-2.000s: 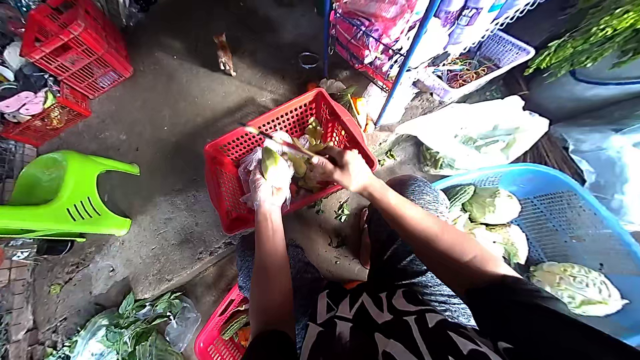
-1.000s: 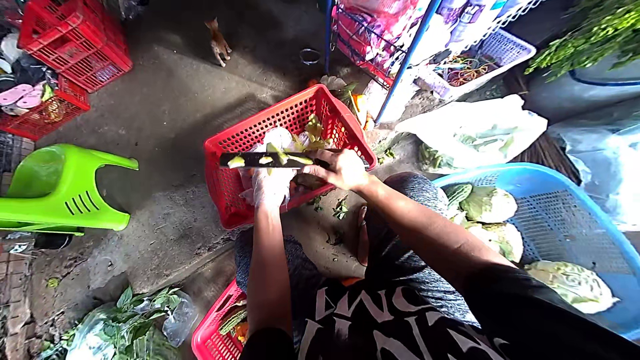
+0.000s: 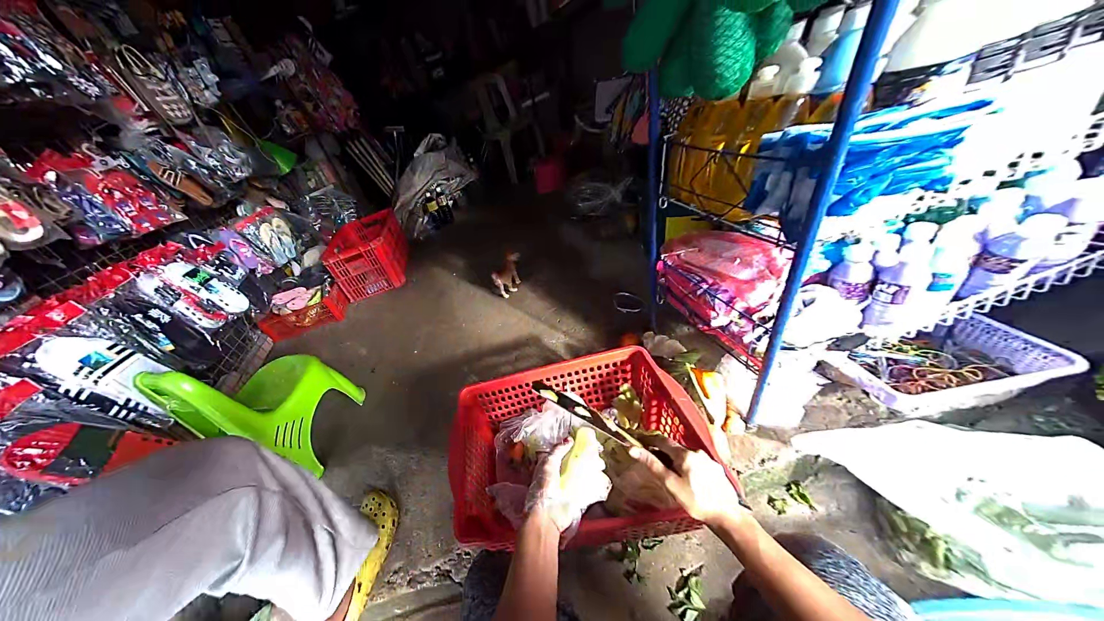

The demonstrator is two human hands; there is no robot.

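My left hand [image 3: 567,483], in a thin clear plastic glove or bag, holds a pale yellow-green piece of vegetable [image 3: 578,453]. My right hand [image 3: 690,487] grips a knife [image 3: 591,416] with a dark blade that carries pale bits and points up and left, just above the vegetable piece. Both hands are over a red plastic basket [image 3: 470,470]. Inside it lie clear plastic bags [image 3: 539,431] and greenish peelings or scraps [image 3: 630,405]. The knife's handle is mostly hidden by my right hand.
A person's leg in grey trousers [image 3: 216,517] with a yellow clog [image 3: 379,522] is at left, near a green plastic chair [image 3: 259,405]. A kitten [image 3: 506,276] is ahead. Right stand a blue-framed rack [image 3: 811,207], a white basket [image 3: 975,397] and a plastic bag of greens [image 3: 975,492].
The view has tilted up. A person's leg has come into view at left. The knife, level across my left hand a second ago, now slants up to the left.
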